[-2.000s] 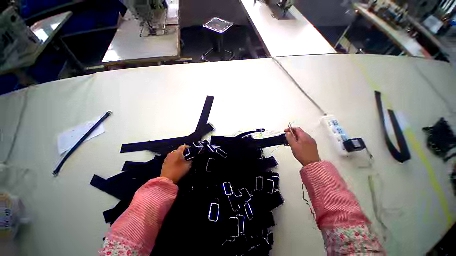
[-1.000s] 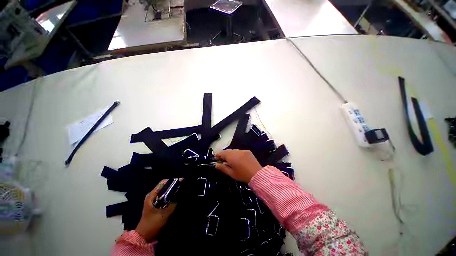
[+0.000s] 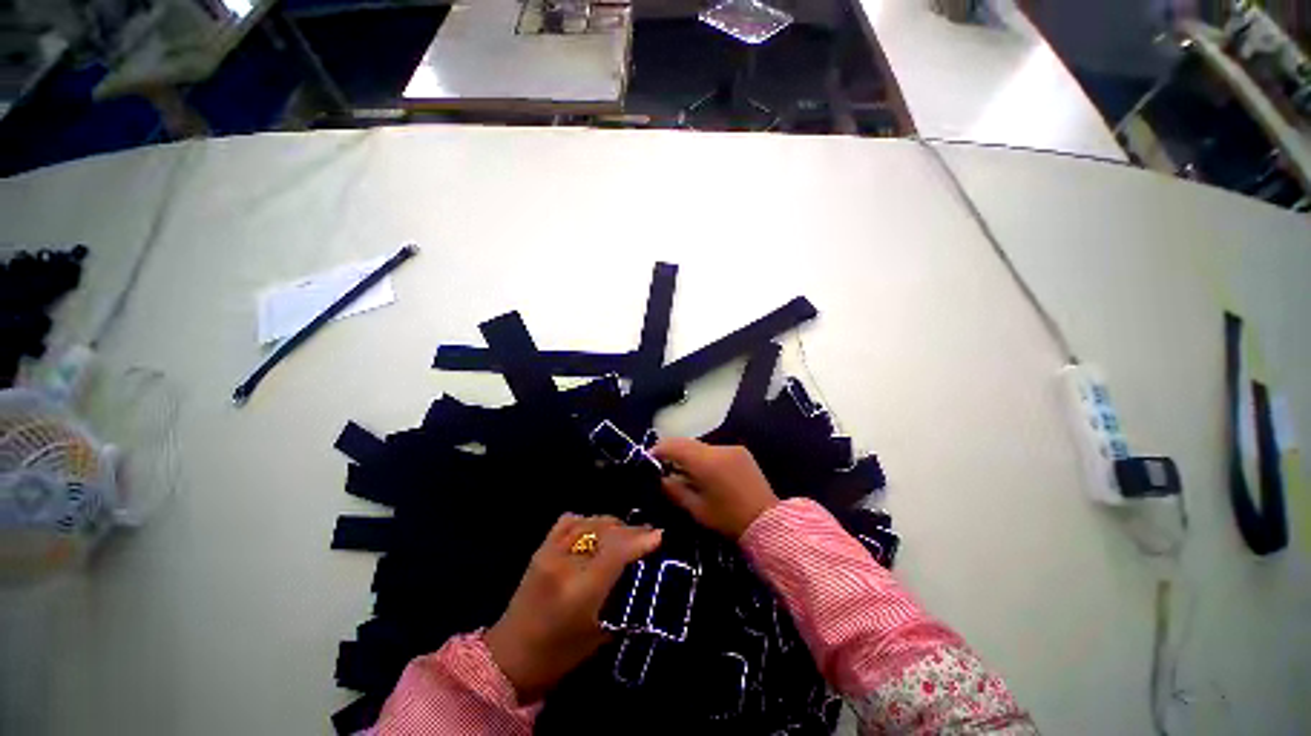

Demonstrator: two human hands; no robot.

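Note:
A heap of black webbing straps (image 3: 431, 503) with shiny rectangular rings (image 3: 670, 598) lies in front of me. My left hand (image 3: 568, 597) is over the middle of the heap, a yellow ring on one finger, with rectangular rings just right of its fingers; whether it grips them is unclear. My right hand (image 3: 712, 486) is further up the heap, its thumb and fingertips together at a ringed strap end, with a small shiny tip showing there. What it holds is mostly hidden by its fingers.
A thin dark strap (image 3: 324, 325) lies over a white paper slip (image 3: 288, 305) at left. A small fan (image 3: 58, 482) and dark clumps (image 3: 32, 295) are far left. A power strip (image 3: 1096, 431) with a black plug and cable, and a looped black strap (image 3: 1254, 460), are at right.
The view has shifted left, showing more of the fan. My left hand has moved up and inward and no longer shows the ringed bundle between its fingers. My right hand came in from the right to the heap.

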